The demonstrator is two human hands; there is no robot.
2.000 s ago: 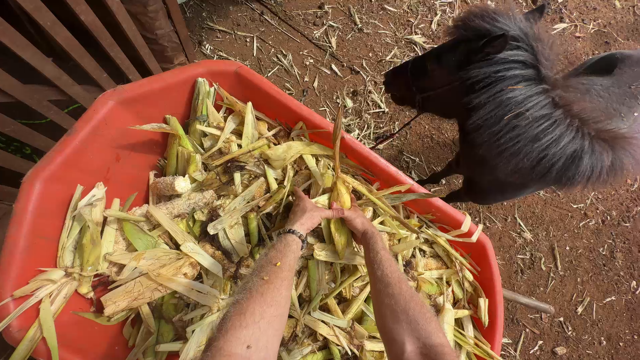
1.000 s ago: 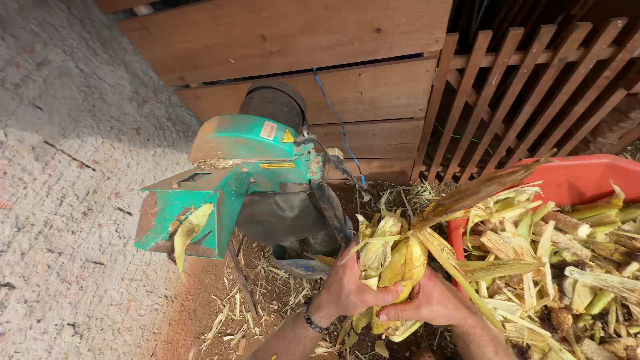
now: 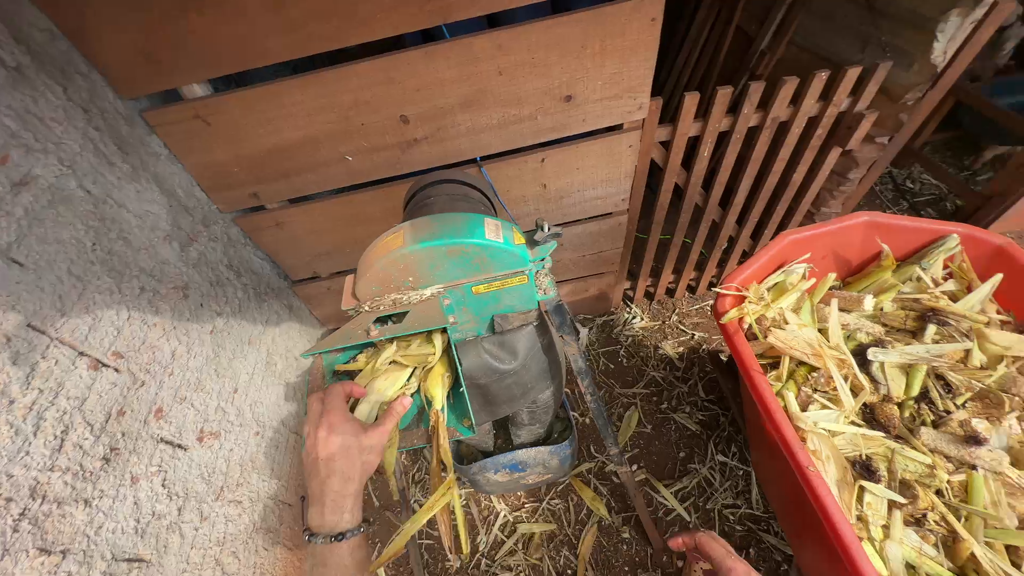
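A bundle of corn husks [image 3: 400, 364] lies in the feed chute of a green shredding machine [image 3: 456, 256], with long dry leaves hanging over the chute's front edge. My left hand [image 3: 344, 436], wearing a beaded bracelet, is at the chute's mouth, thumb and fingers apart against the husks; whether it grips them is unclear. My right hand [image 3: 708, 552] is low at the bottom edge, partly cut off, away from the machine and left of a red tub [image 3: 784, 472] heaped with corn husks and cobs [image 3: 920, 376]. Nothing shows between its visible fingers.
A rough wall [image 3: 160, 384] stands close on the left, and a wooden plank wall [image 3: 416, 112] behind the machine. A slatted wooden fence [image 3: 744, 176] is at the back right. A blue container [image 3: 520, 468] sits below the machine's rubber flap [image 3: 512, 368]. Husk scraps litter the ground.
The view has swung from the tub to the machine. The husk bundle, held in both hands a second ago, is now in the chute. My right hand has come away from it.
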